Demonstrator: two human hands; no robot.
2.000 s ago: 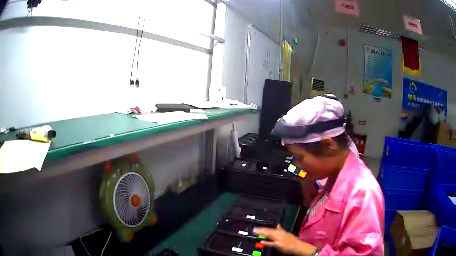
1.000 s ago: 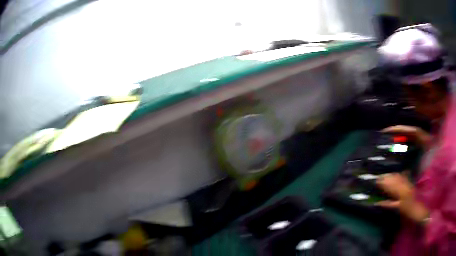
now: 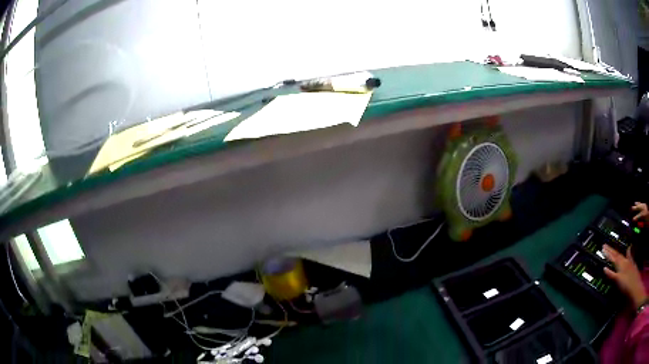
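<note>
Neither of my hands is in the picture. Nearest in front, a black compartment tray point(image 3: 455, 311) lies on the green-matted bench, cut off by the bottom edge. Flat black devices lie in its pockets, each with a small white label point(image 3: 491, 293); their screens look dark. A bundle of white wired earphones point(image 3: 238, 350) lies at the bottom edge, left of the tray. A yellow tape roll point(image 3: 284, 277) and a small dark grey pad point(image 3: 337, 304) sit beside each other near the wall.
A coworker's hands point(image 3: 626, 274) touch another tray point(image 3: 569, 274) at right, its screens showing green lines. A green fan point(image 3: 478, 181) stands by the wall. Paper sheets point(image 3: 302, 114) lie on the green-topped shelf point(image 3: 427, 96). A power strip point(image 3: 160, 290) and a flat device point(image 3: 119, 337) are at left.
The view has swung left and sharpened. The coworker has shifted to the right edge, with only hands and sleeve showing. The near tray, earphones and left bench end have come into clear view.
</note>
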